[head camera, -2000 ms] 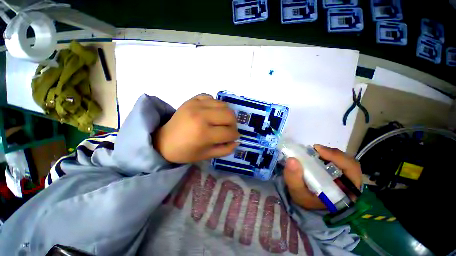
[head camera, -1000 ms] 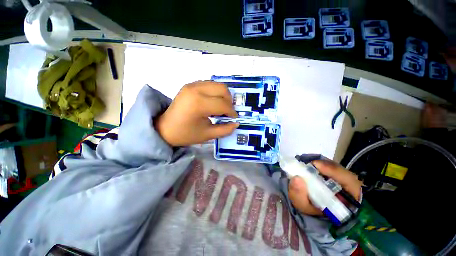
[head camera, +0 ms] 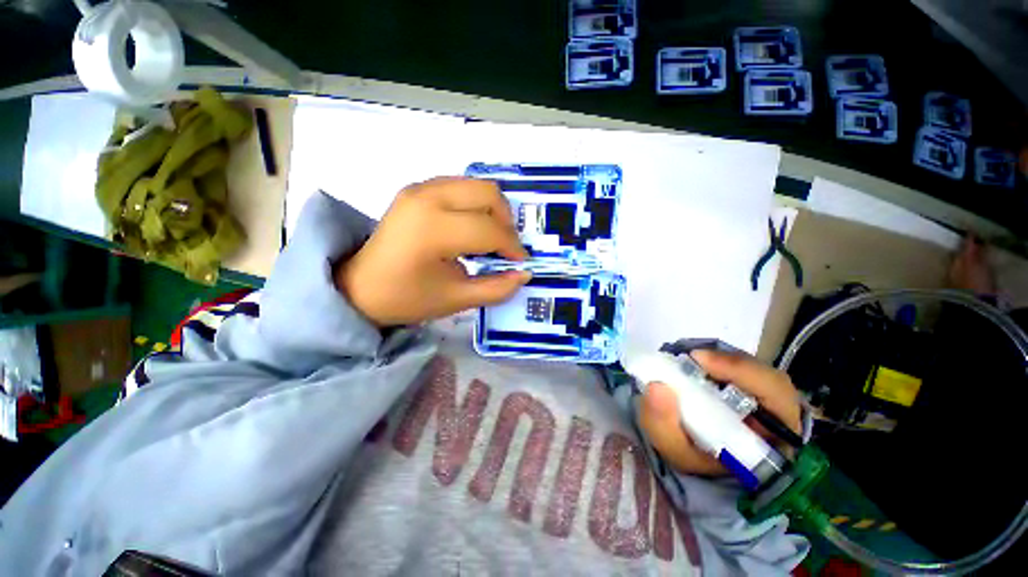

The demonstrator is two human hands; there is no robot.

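Two light-blue plastic housings with black and silver parts lie one above the other, the far one (head camera: 581, 214) and the near one (head camera: 552, 321). My left hand (head camera: 434, 250) pinches their adjoining edges between thumb and fingers; its fingers cover part of their left side. My right hand (head camera: 721, 411) is closed around a whitish dispensing syringe (head camera: 701, 415) with a dark-blue band and a green cap (head camera: 789, 485). The syringe's tip points at the near housing's lower right corner; whether it touches cannot be told. White paper (head camera: 699, 225) lies under the housings.
Pliers (head camera: 778, 254) lie open right of the paper. A clear hose (head camera: 857, 304) loops around a black box with a yellow label (head camera: 894, 385). Olive cloth (head camera: 175, 192) and a black strip (head camera: 265, 142) lie left. More housings sit on the dark-green conveyor (head camera: 428, 40). Another person's hand (head camera: 969, 268) shows right.
The housings have been turned from slanted to nearly level, and my left hand now pinches them at their seam. The syringe tip has moved down to the near housing's lower right corner.
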